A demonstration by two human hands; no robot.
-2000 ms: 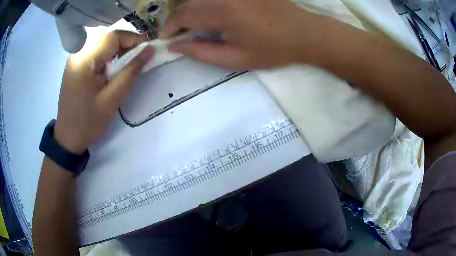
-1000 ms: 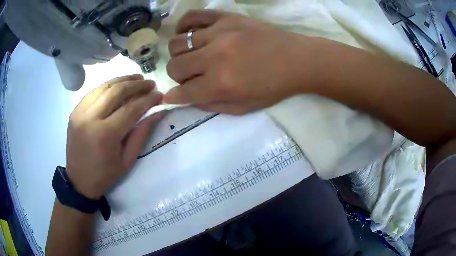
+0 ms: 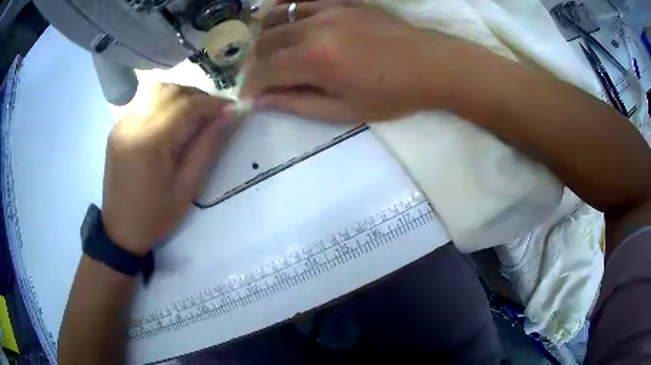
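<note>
A cream fabric panel [image 3: 457, 171] lies under my right forearm and drapes over the table's front edge. My left hand [image 3: 168, 146] and my right hand [image 3: 328, 64] meet just in front of the presser foot [image 3: 220, 77], fingertips pinching a small edge of the cream fabric between them. Both hands are somewhat blurred, and most of the pinched edge is hidden by fingers. The sewing machine head [image 3: 121, 32] stands at the top left, with a round cream roller [image 3: 228, 43] beside the foot. Whether the fabric is under the needle cannot be seen.
The white table [image 3: 285, 214] has a printed ruler [image 3: 307, 260] along its curved front edge and a slide plate outline before my hands. Dark scissors or tweezers [image 3: 603, 75] lie at the far right. Crumpled pale cloth [image 3: 564, 285] hangs at the lower right, beside my lap.
The view has shifted between frames. The white strip visible between my hands two seconds ago is now mostly covered. My fingertips have come together in front of the foot and still hold the fabric.
</note>
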